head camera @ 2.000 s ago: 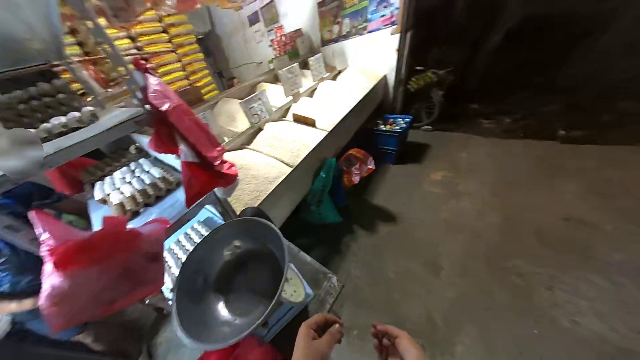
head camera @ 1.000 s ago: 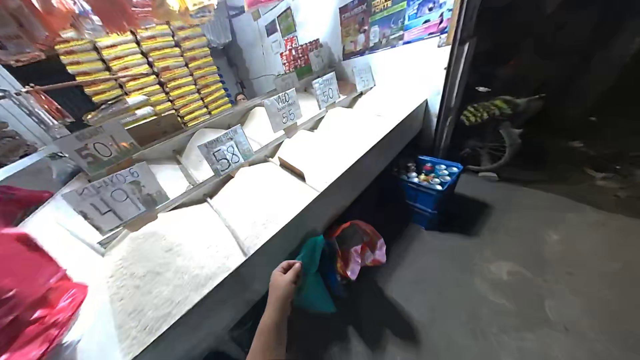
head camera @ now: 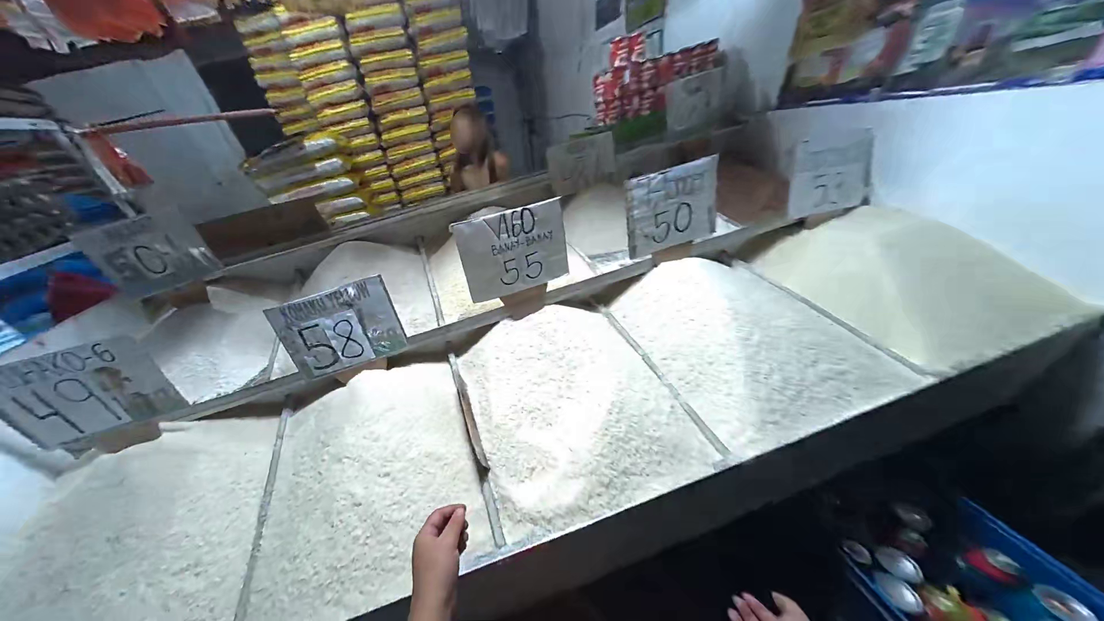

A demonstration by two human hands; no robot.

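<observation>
My left hand (head camera: 440, 552) is raised at the front edge of the rice bin, its fingers curled together, with nothing visible in them. Just behind it lies a heap of white rice (head camera: 362, 466), and a second heap (head camera: 561, 414) rises beyond a thin divider (head camera: 470, 414). Whether the fingers touch the rice is not plain. Low in the view, my right hand (head camera: 766, 607) shows only its fingertips, in front of the dark side of the bin and left of a blue crate (head camera: 1018, 526) of cans.
Handwritten price cards (head camera: 511, 250) stand along the bin's middle ledge. More rice (head camera: 931, 285) fills the right compartment. Stacked yellow packs (head camera: 379, 95) and red cans (head camera: 660, 73) are behind. A person (head camera: 474, 151) is at the back. Hanging bags (head camera: 103, 17) are at upper left.
The view has moved in close to the rice bins; the weighing pan seen two seconds ago is out of view. My right hand, absent one second ago, shows at the bottom edge.
</observation>
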